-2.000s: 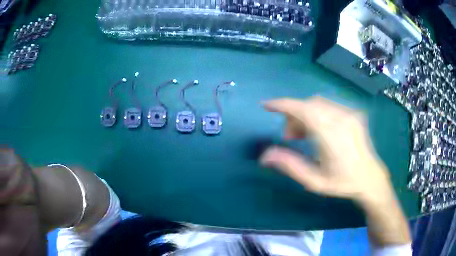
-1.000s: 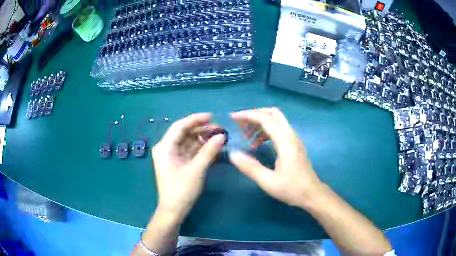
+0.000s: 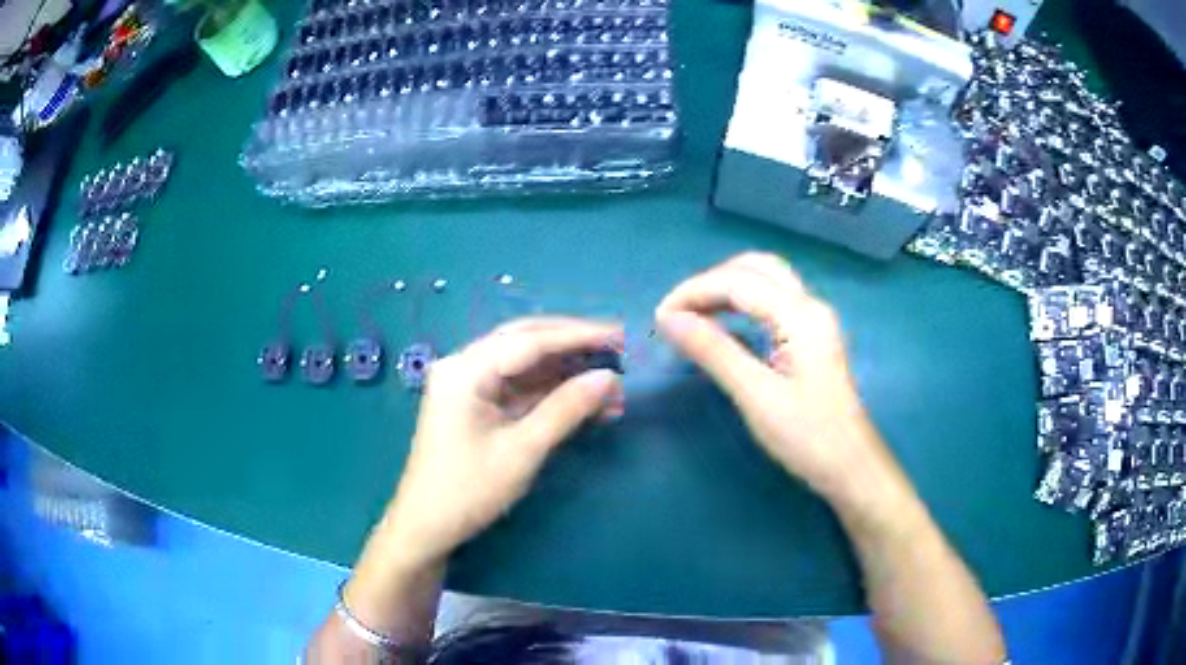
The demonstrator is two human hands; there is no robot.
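Observation:
Several small dark lens-holder-like parts [image 3: 363, 360] lie in a row on the green mat, left of centre. Their thin wires end in tiny white plugs [image 3: 399, 285] above them. My left hand [image 3: 488, 422] overlaps the right end of the row and pinches a small dark part [image 3: 606, 361] between thumb and fingers, mostly hidden. My right hand [image 3: 793, 383] is just right of it, apart from my left hand, with thumb and index fingertips together. A faint reddish wire seems to run between the hands; blur hides whether my right fingertips hold it.
Clear blister trays [image 3: 468, 150] filled with dark parts stand at the back. A pale box [image 3: 819, 214] with a metal mechanism stands back right. Dense silvery boards [image 3: 1080, 325] cover the right side. Two short rows of small parts [image 3: 124, 182] and a green cup [image 3: 238, 37] are at the left.
My left hand has come from the lower left to the centre and holds a dark part. My right thumb and index finger have closed together. The view has shifted.

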